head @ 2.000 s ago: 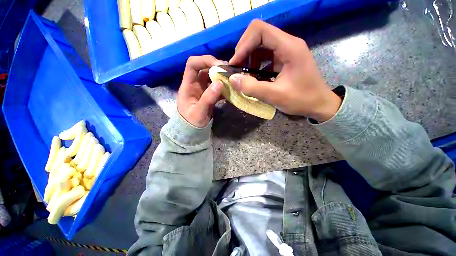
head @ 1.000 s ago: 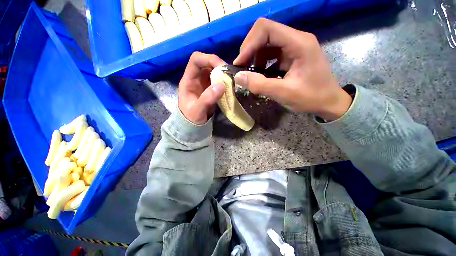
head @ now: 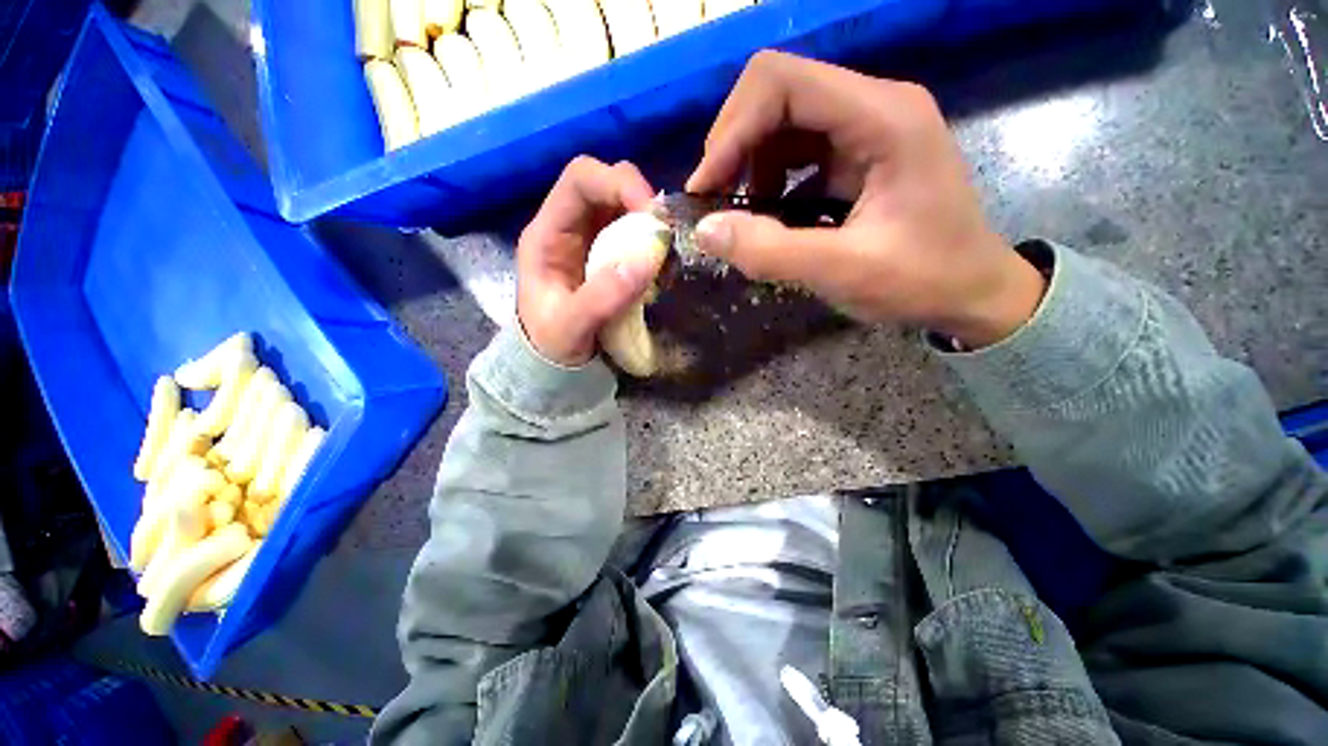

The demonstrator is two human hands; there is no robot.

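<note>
My left hand (head: 577,270) holds a pale banana piece (head: 628,337) upright between thumb and fingers, its lower end pointing down over the worktop. My right hand (head: 859,204) holds a small dark trimming tool (head: 695,211) between thumb and fingers. The tool's silvery tip is at the piece's upper end; whether it touches is hard to tell. The handle is mostly hidden in my right fingers. Yellowish crumbs (head: 757,299) lie on the worktop below my right hand, partly in shadow.
A blue crate (head: 481,182) with pale pieces in neat rows lies across the far side. A slanted blue crate (head: 190,262) at the left holds a loose heap of pieces (head: 219,481). The speckled worktop (head: 816,423) ends near my jacket. Shiny clear film (head: 1301,66) is at the far right.
The banana piece has turned in my left hand, its lower end swinging from the right to point down and left. My right hand has shifted slightly right with the tool.
</note>
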